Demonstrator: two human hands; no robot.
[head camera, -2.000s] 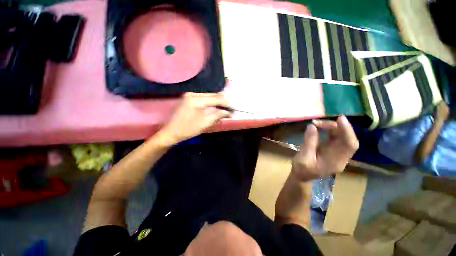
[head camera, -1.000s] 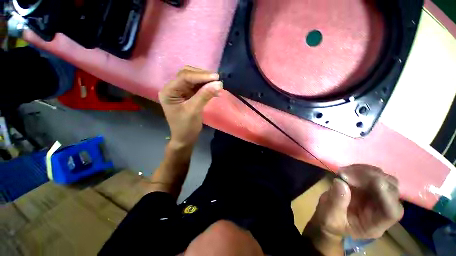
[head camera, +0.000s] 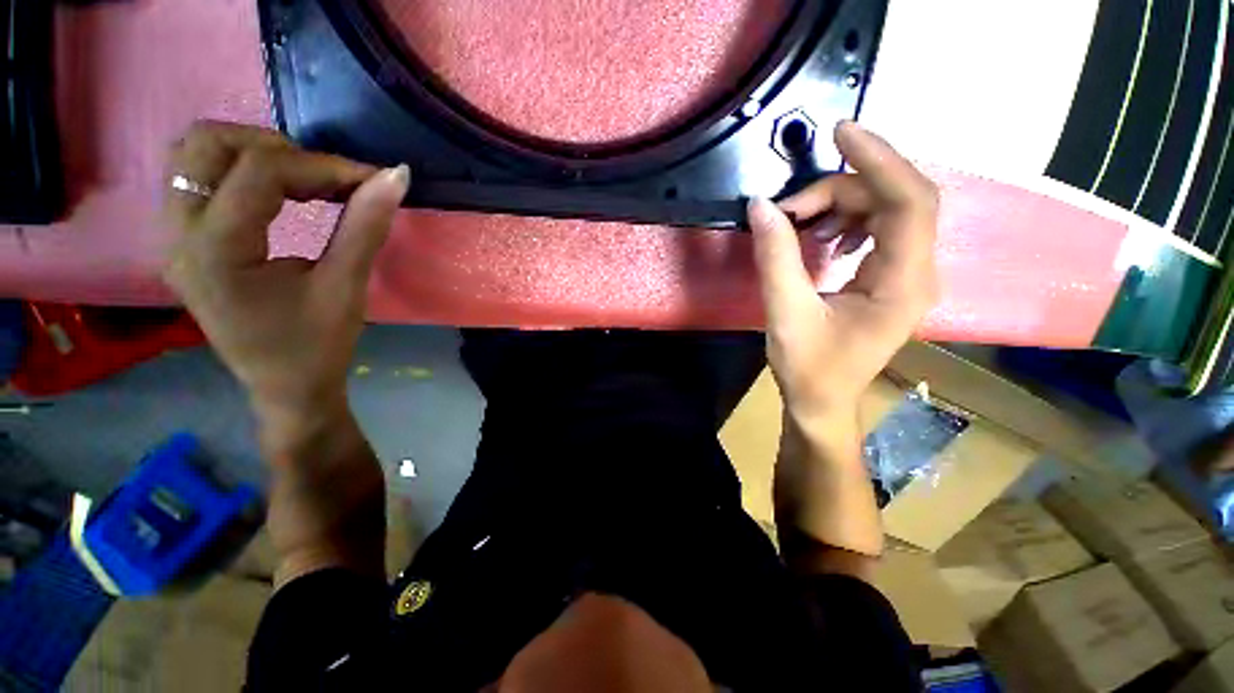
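Observation:
The square black plastic frame (head camera: 677, 169) with a large round opening lies on the pink foam sheet (head camera: 568, 278), its top cut off by the picture's edge. A thin black foam strip (head camera: 575, 203) runs along the frame's near edge. My left hand (head camera: 278, 244) pinches the strip's left end between thumb and fingers. My right hand (head camera: 853, 257) has its thumb and fingers at the strip's right end, by the frame's near right corner. The strip appears to touch the frame edge; whether it is stuck down cannot be told.
The sheet of die-cut strips (head camera: 1150, 108) lies right of the frame. Another black frame part (head camera: 30, 122) is at far left. Below the bench are an open carton (head camera: 981, 474), closed cartons (head camera: 1089, 623), a blue stool (head camera: 169, 515) and a red stool (head camera: 102, 352).
The strip, stretched slanting in front of the frame a second ago, is now level along its near edge. Both hands have moved onto that edge. The view has turned and shifted.

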